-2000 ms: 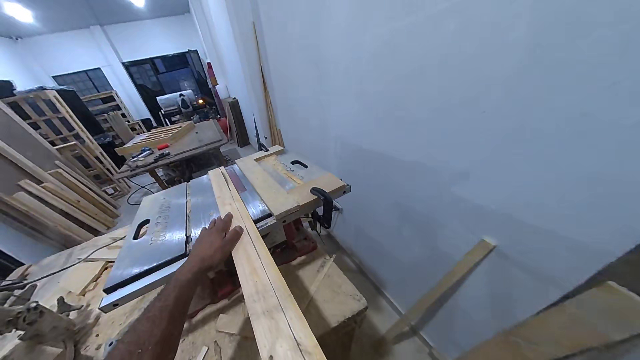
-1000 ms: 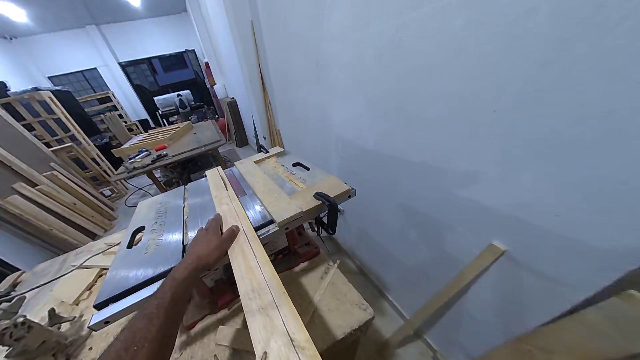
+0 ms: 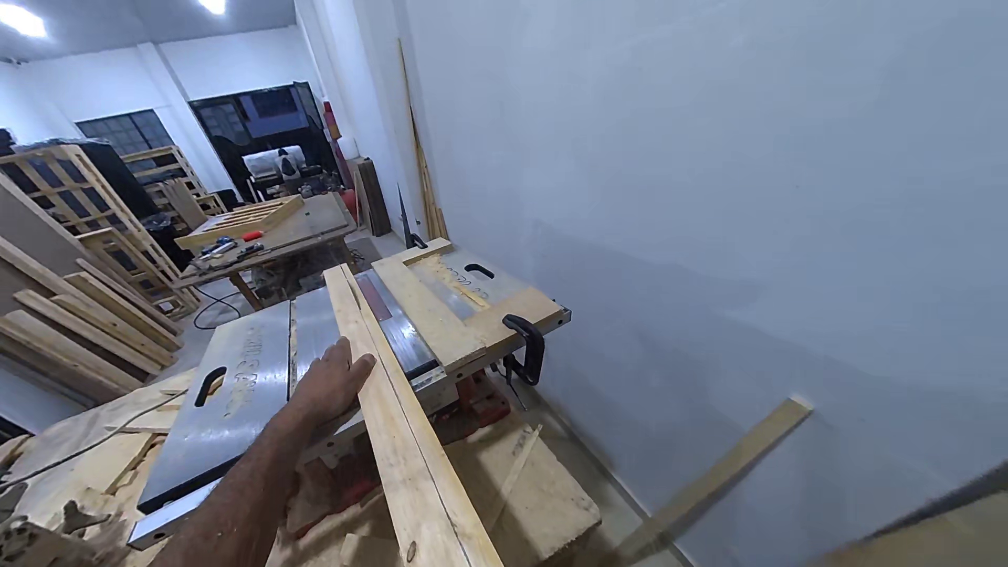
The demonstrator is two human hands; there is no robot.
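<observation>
A long pine board [image 3: 405, 441] with a dark line along its length lies over the metal top of a table saw [image 3: 260, 370], its near end running out of the bottom of the view. My left hand [image 3: 335, 382] rests against the board's left edge, the thumb on its upper face and the fingers toward the far end. A wooden fence frame [image 3: 429, 323] stands to the right of the board, held to the saw top by a black clamp [image 3: 529, 346]. The saw blade cannot be made out. My right hand is outside the view.
A wooden box or block [image 3: 543, 496] with a thin offcut on it stands below the saw. Behind is a workbench [image 3: 315, 224] with tools and a slatted frame. Boards [image 3: 94, 331] lean at the left. A power cord [image 3: 118, 429] crosses the left bench. The white wall rises close on the right.
The pine board's far end has moved a little toward me relative to the saw's fence from two seconds ago to one second ago. My left hand stays at its left edge.
</observation>
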